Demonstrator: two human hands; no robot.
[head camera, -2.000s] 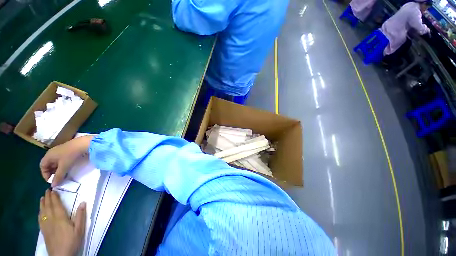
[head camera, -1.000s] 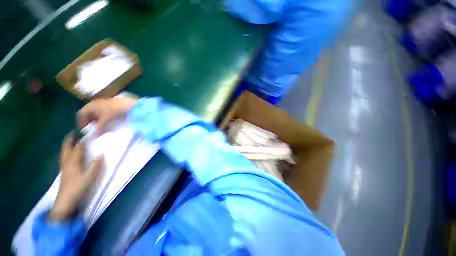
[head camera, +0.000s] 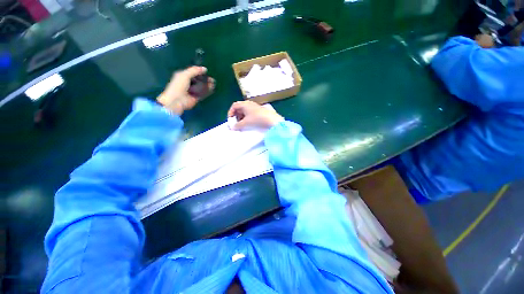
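My left hand (head camera: 185, 91) is raised over the green bench, left of the small box, with its fingers around a small dark unit (head camera: 199, 85). The unit is blurred and partly hidden by the fingers. My right hand (head camera: 253, 115) is over the far end of the long white strips, its fingertips pinching a small white piece (head camera: 232, 122). The strips (head camera: 201, 166) lie overlapping in front of me. A small brown cardboard box (head camera: 268, 99) with a jumbled heap of white pieces (head camera: 267, 79) stands just beyond my right hand.
Dark units lie across the bench, one at the far side (head camera: 324, 30) and one at the left (head camera: 40, 115). A pale rail (head camera: 189, 22) crosses the back. A large carton (head camera: 411, 229) with whitish strips (head camera: 368, 224) is below the bench edge. A blue-sleeved person (head camera: 477, 74) is at the right.
The view has swung left. My left hand has left the strips, moved out over the bench and taken hold of a dark unit. My right hand stays near the strips' far end.
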